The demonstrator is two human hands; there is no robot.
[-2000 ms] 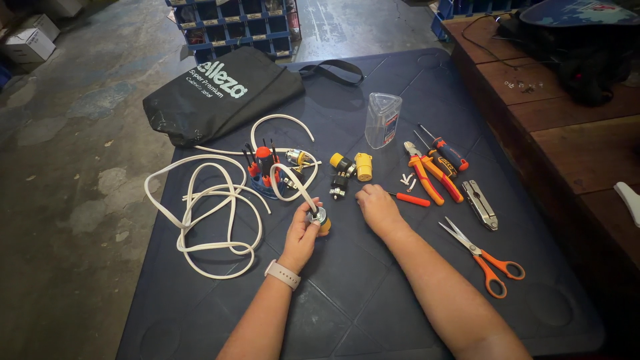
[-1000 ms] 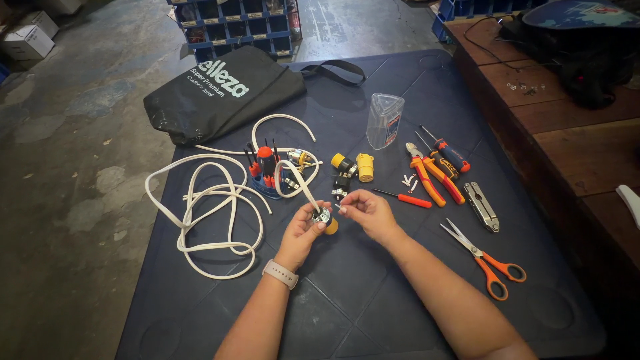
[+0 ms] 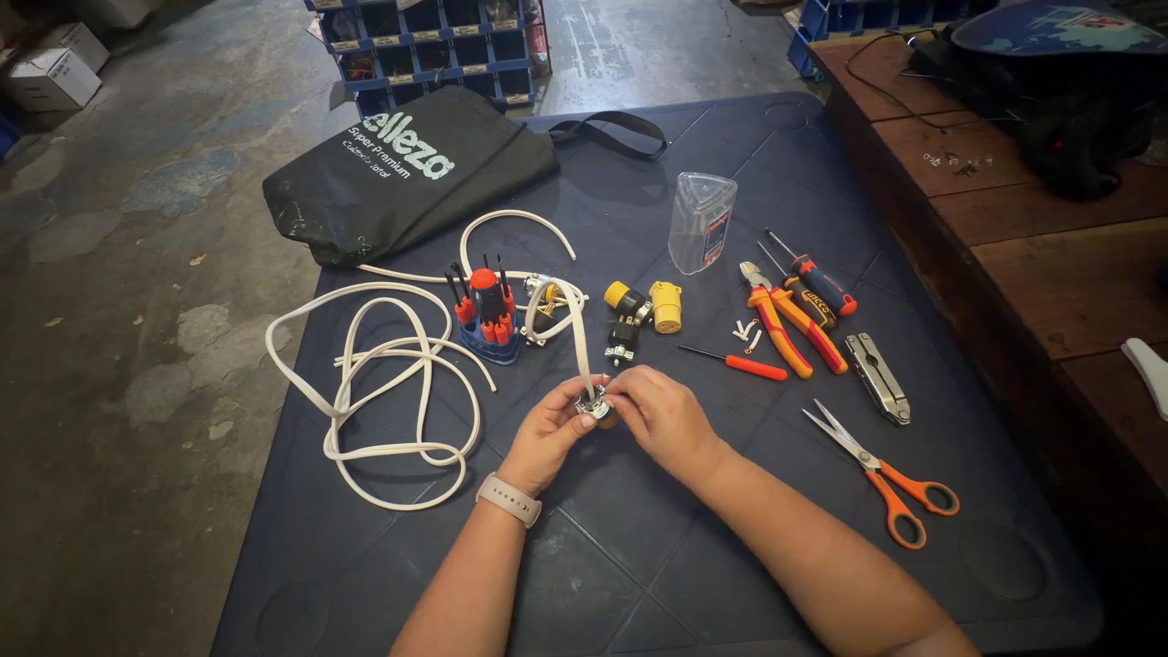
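My left hand grips an electrical plug part with metal terminals, and a white flat cable rises out of it. The fingertips of my right hand meet at the right side of that part; whether they pinch something small is hidden. Beyond the hands lie a yellow connector body and black-and-yellow plug parts. A blue stand holds small red screwdrivers to the left. An orange-handled screwdriver lies to the right, near short white cable scraps.
Loops of white cable cover the table's left. Diagonal cutters, two larger screwdrivers, a multitool and scissors lie right. A clear plastic case and a black bag stand farther back.
My right hand has moved left from near the orange-handled screwdriver's tip to the plug part. My left hand has kept hold of the plug part.
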